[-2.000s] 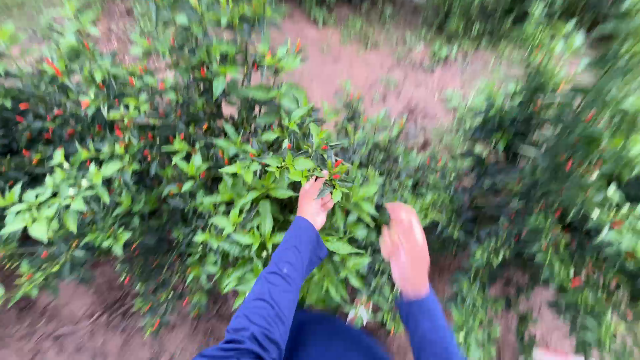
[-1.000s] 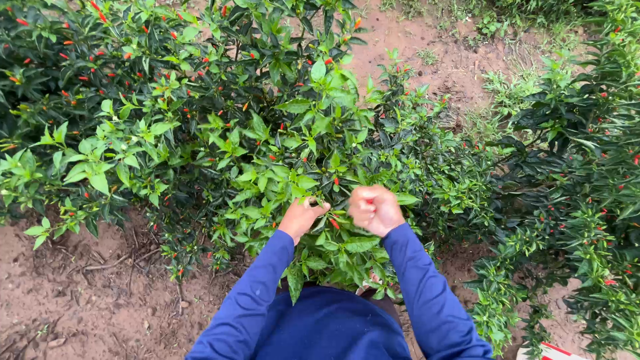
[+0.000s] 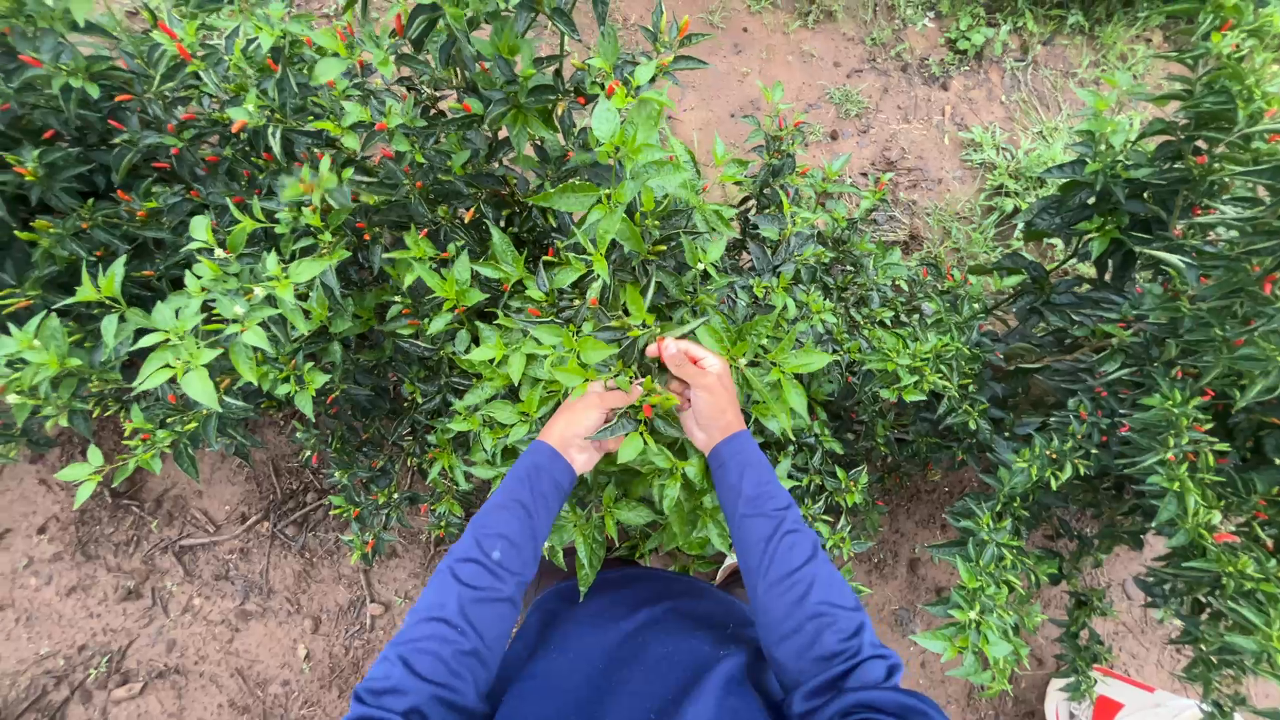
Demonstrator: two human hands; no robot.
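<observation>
Chili pepper plants (image 3: 330, 270) with small red and orange fruits fill the middle and left of the head view. My left hand (image 3: 590, 425) is at the near side of the middle plant, its thumb and fingers closed on a leafy sprig. Just right of it, my right hand (image 3: 700, 390) has a small red chili (image 3: 659, 346) at the tips of its thumb and index finger. Another red chili (image 3: 648, 410) hangs between the two hands. Leaves partly cover the left fingers.
More chili bushes (image 3: 1190, 330) stand on the right. Bare reddish soil (image 3: 200, 590) with twigs lies at the lower left, and soil with grass patches at the top. A white and red sack or bag (image 3: 1125, 695) shows at the bottom right.
Both hands stay among the leaves of the middle plant. My right hand, a closed fist one second ago, now has its fingertips on a red chili. The view was blurred two seconds ago.
</observation>
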